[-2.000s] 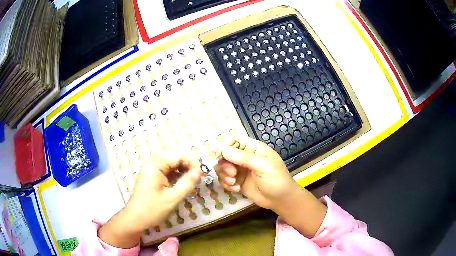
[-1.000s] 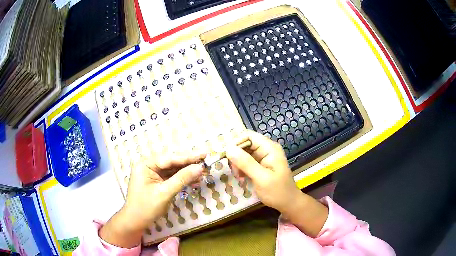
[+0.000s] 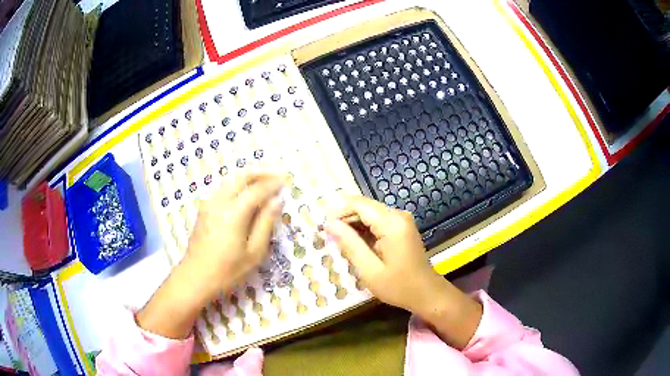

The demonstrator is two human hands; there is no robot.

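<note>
The pale slotted board (image 3: 220, 170) lies under both hands. Joined pieces with dark round heads (image 3: 237, 123) sit in rows on its upper half. Small loose ring-like metal parts (image 3: 278, 273) lie on its lower middle, between the hands. My left hand (image 3: 233, 228) is over the board's middle, blurred, fingers close together and pointing up; its fingertips' contents cannot be seen. My right hand (image 3: 389, 253) is over the board's right edge, thumb and fingers curled close; whether it holds anything is unclear. The black pocket tray (image 3: 433, 132) right of the board has bright metal parts (image 3: 389, 70) in its upper rows.
A blue bin (image 3: 106, 213) of silver pieces and a red bin (image 3: 44, 226) stand at the left. Stacked brown-edged sheets (image 3: 44, 88) and a black tray (image 3: 136, 55) are at upper left. Other black trays are at the far edge and upper right.
One more piece sits at the right end of the fourth row. My left hand has moved up the board; the slim brass-coloured piece seen at my right fingers no longer shows.
</note>
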